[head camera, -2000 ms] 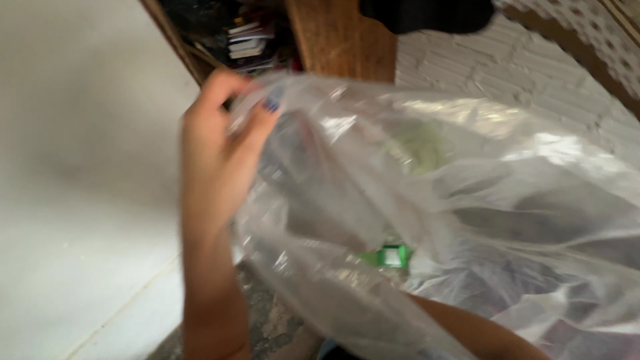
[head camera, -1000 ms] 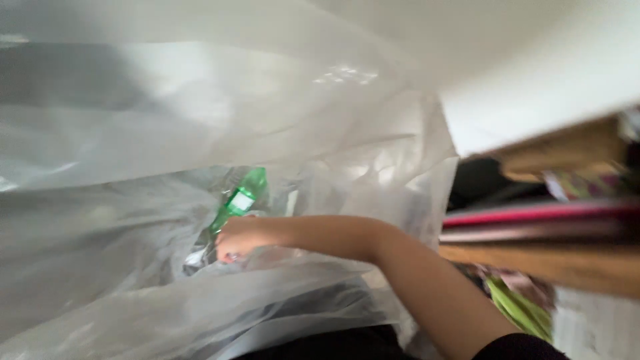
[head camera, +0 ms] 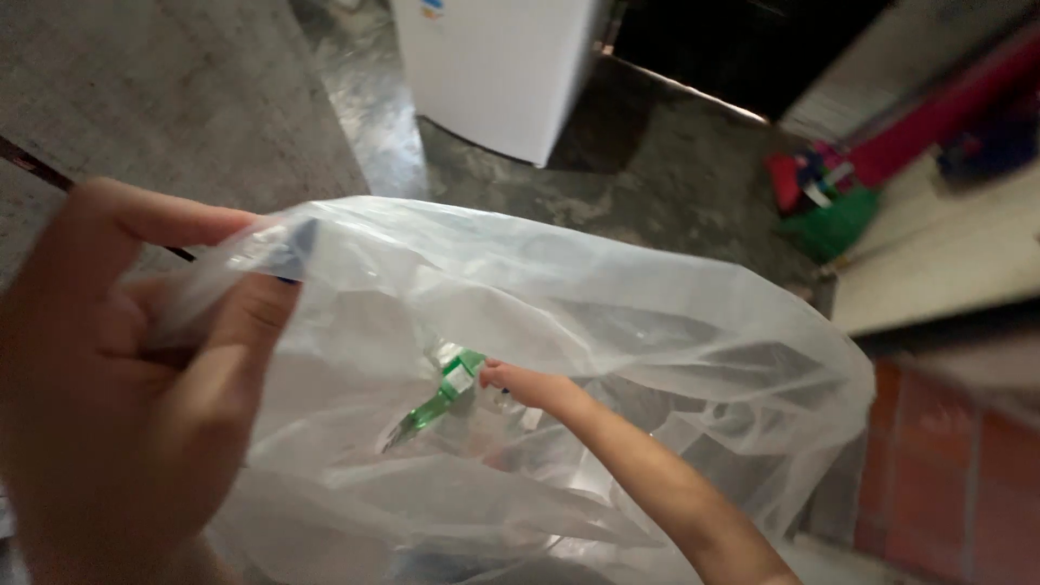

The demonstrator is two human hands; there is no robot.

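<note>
A large translucent plastic bag (head camera: pixel 650 317) spreads across the middle of the view with its mouth open. At the left, close to the camera, my left hand (head camera: pixel 162 349) pinches the bag's rim between thumb and fingers. My right arm reaches down inside the bag, and my right hand (head camera: pixel 516 383) is at a green plastic bottle (head camera: pixel 443 398) with a pale label. The fingertips meet the bottle's upper end; whether they grip it is not clear. Other clear and pale items lie around the hand, too blurred to name.
Beyond the bag, a white appliance-like cabinet (head camera: pixel 496 73) stands on a grey concrete floor (head camera: pixel 682 191). A green item (head camera: pixel 837 223) and a pink one (head camera: pixel 934 122) are at the right, above red tiles (head camera: pixel 926 471). A grey wall or panel (head camera: pixel 162 89) is at the upper left.
The view has swung widely. My left hand, out of view one second ago, now shows at the bag's rim. My right hand remains inside the bag by the green bottle.
</note>
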